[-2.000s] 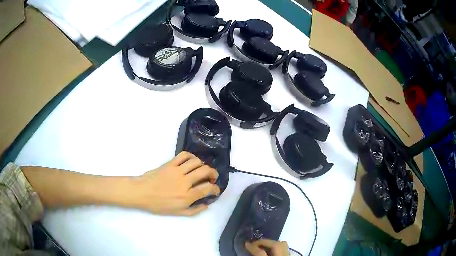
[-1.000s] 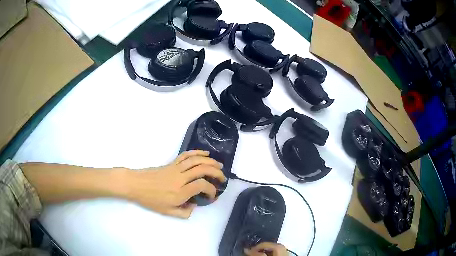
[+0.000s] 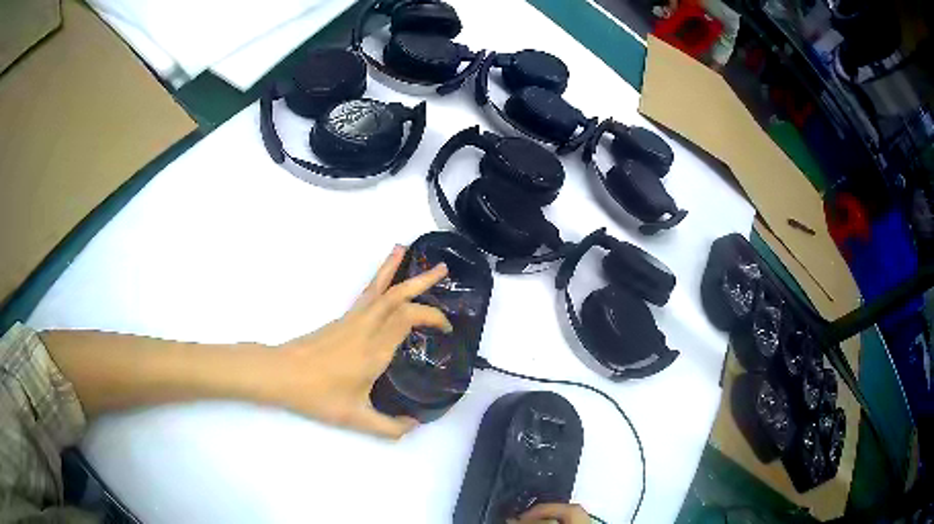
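Observation:
A black twin-cup unit with glossy, crinkled film over its hollows lies on the white sheet. My left hand spans its left side, fingers spread over the top and thumb at the near left edge. A thin black cable runs from its right side and loops right. A second twin-cup unit lies nearer, cut off by the bottom edge. Only some fingers of my right hand show there, at its near end. The rest of that hand is out of the picture.
Several black headphones lie beyond the units; one has a pale shiny patch on its cup. More film-covered units cluster at right by cardboard. Cardboard and white sheets lie at upper left. A dark bar crosses at right.
My left hand has shifted up along the farther unit and its fingers have spread, uncovering the near hollow. My right hand has slid lower, mostly out of the picture.

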